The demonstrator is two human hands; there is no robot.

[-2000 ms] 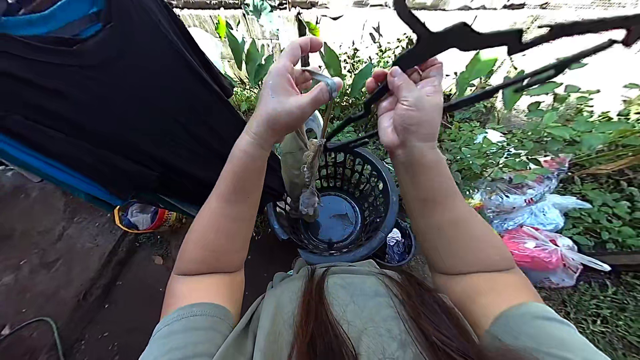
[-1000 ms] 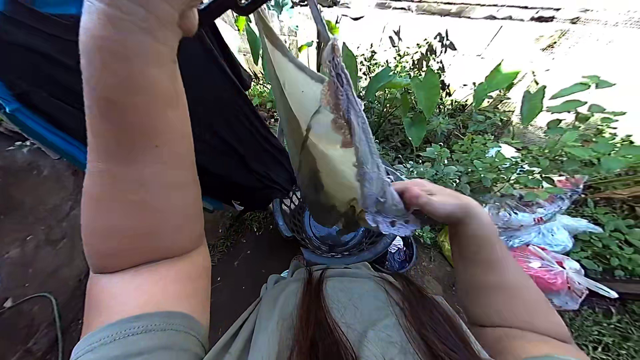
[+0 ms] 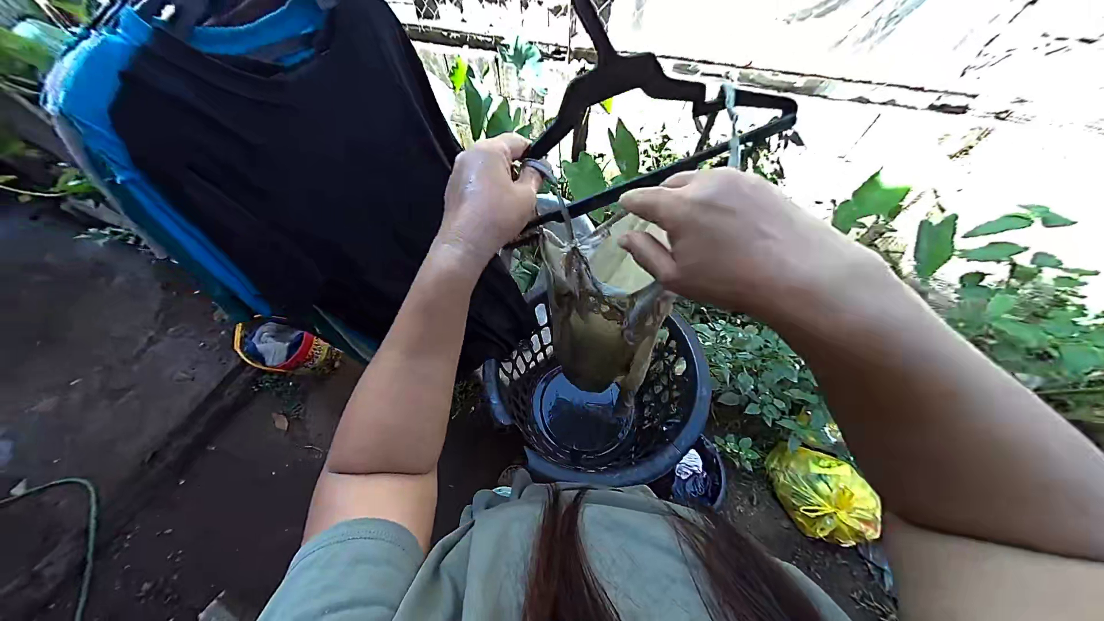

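My left hand (image 3: 490,194) grips the left end of a black plastic clothes hanger (image 3: 617,76), with a thin strap at its fingers. My right hand (image 3: 707,228) is at the hanger's lower bar, thumb and fingers apart beside the garment's upper edge; whether it pinches the cloth cannot be told. From the hanger hangs a small wet garment (image 3: 595,332), pale green and brownish with lace-like edging; another strap loops over the hanger's right end. Below it stands a dark plastic laundry basket (image 3: 690,405) with perforated sides.
Black and blue shirts (image 3: 285,155) hang at the left. A red and yellow container (image 3: 285,349) with cloth stands under them. Beside the basket are a smaller tub (image 3: 711,474) with clothing and a yellow plastic bag (image 3: 824,496). Leafy plants (image 3: 1018,319) grow at right; a hose (image 3: 90,526) lies lower left.
The garment was held up, spread, a second ago and now hangs lower from the hanger over the basket. My left hand has come down from the top left; my right hand has moved up to the hanger.
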